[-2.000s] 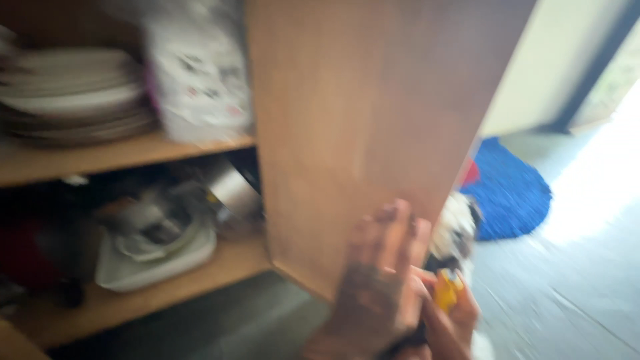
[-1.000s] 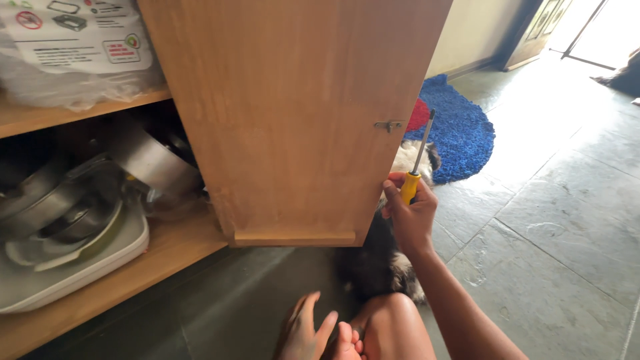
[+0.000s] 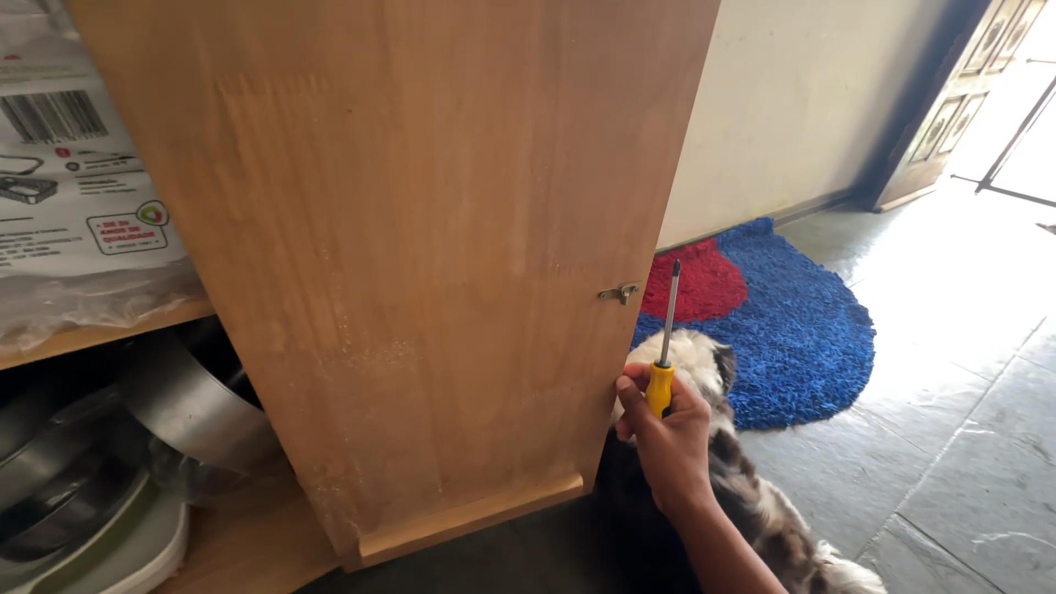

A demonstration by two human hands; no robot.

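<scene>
My right hand is closed round the yellow handle of a Phillips screwdriver, whose shaft points up. Its fingertips are at the free edge of an open wooden cabinet door. Above the hand, near that edge, a small metal latch is fixed to the door's inner face. My left hand is out of view.
Left of the door, a shelf bears a plastic-wrapped package; metal pans and a white tub sit below. A black and white dog lies behind my right hand, beside a blue and red rug.
My left hand, seen low in the middle one second ago, has left the view. The right hand still holds the screwdriver at the door's edge. The view has moved closer to the door.
</scene>
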